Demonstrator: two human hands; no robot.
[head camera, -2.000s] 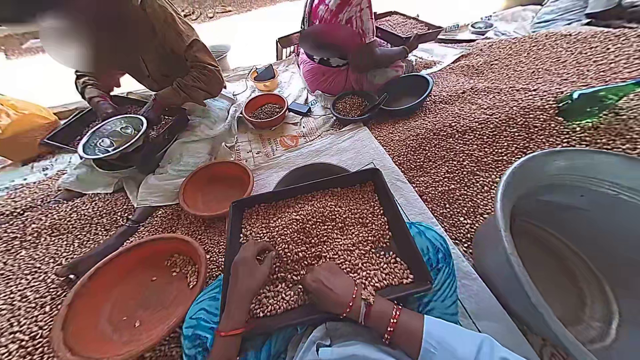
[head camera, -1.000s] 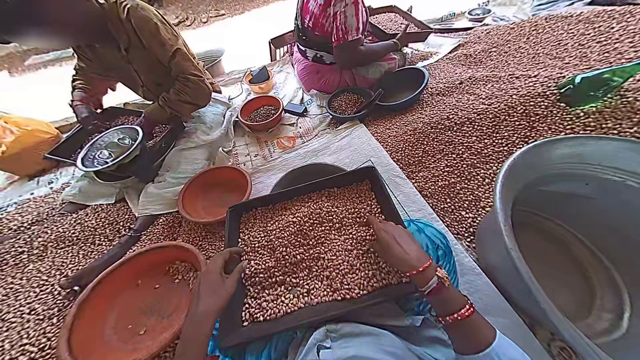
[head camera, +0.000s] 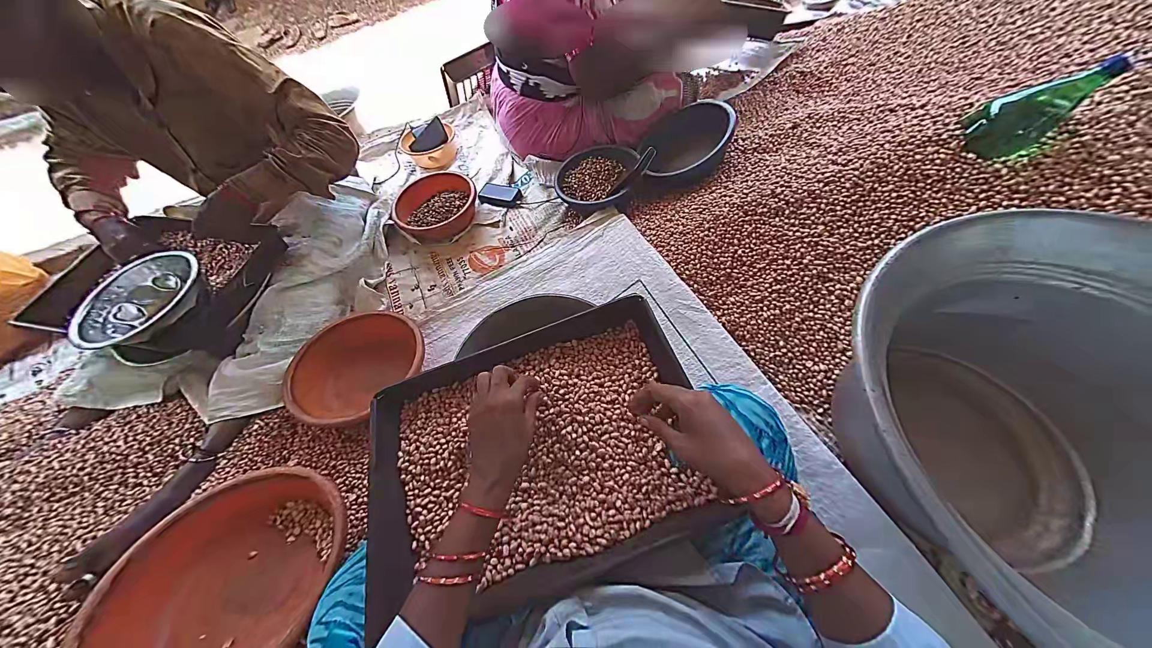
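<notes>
A dark rectangular tray (head camera: 385, 504) full of pinkish-brown nuts or beans (head camera: 576, 450) rests across my lap. My left hand (head camera: 504, 414) is over the upper left part of the nuts, fingers bent down at their surface. Above the right part of the tray is my right hand (head camera: 697, 427), its fingers curled with thumb and fingertips close together. Whether either hand pinches a nut is too small to tell. Red bangles circle both wrists. A dark round bowl (head camera: 522, 315) shows partly behind the tray's far edge.
Orange bowls (head camera: 207, 567) lie to the left, the nearest with some nuts. At the right stands a large metal tub (head camera: 864, 378). A green bottle (head camera: 1026, 117) lies on the heap of nuts (head camera: 765, 252). Two people with trays sit ahead; one person's foot is near the orange bowls.
My left hand has moved from the tray's left rim onto the nuts. My right hand has stayed over the tray's right part. The person ahead has shifted their arms.
</notes>
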